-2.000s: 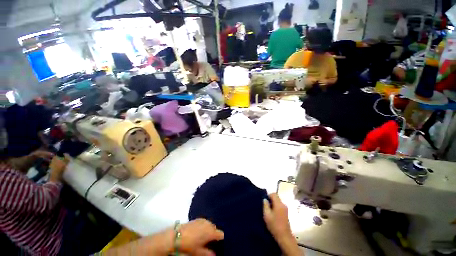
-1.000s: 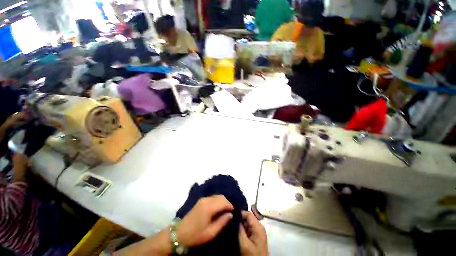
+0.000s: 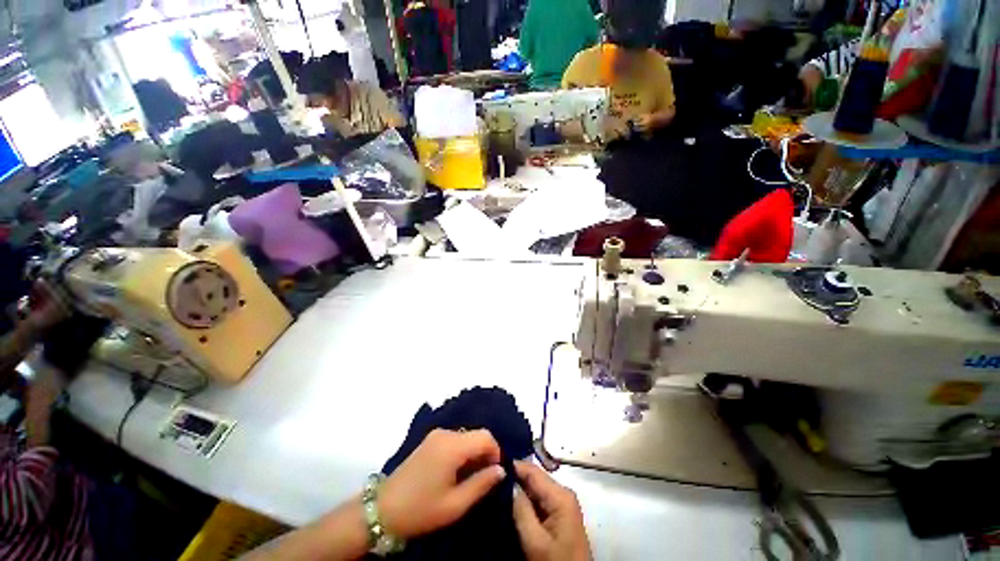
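Observation:
A dark navy garment panel [image 3: 479, 411] with a wavy upper edge lies at the front edge of the white table, lower middle. My left hand [image 3: 436, 489], with a bracelet at the wrist, lies over the cloth and pinches it near its right side. My right hand [image 3: 548, 513] grips the same cloth's right edge, close beside my left fingertips. The lower part of the cloth runs out of the picture. The sewing machine [image 3: 746, 340] stands right of my hands, its lit needle area [image 3: 634, 408] apart from the cloth.
Scissors [image 3: 784, 510] lie on the machine bed under the arm. A yellower machine [image 3: 208, 312] stands at left beside a person in a striped sleeve [image 3: 44, 493]. Behind the table are white scraps [image 3: 554, 208], purple cloth [image 3: 283, 228] and red cloth [image 3: 757, 228]. A yellow basket [image 3: 233, 534] is below the table.
Since two seconds ago, the spread cloth has been bunched narrower, and my hands have come together on it. The view has shifted, showing more of the machine and the scissors.

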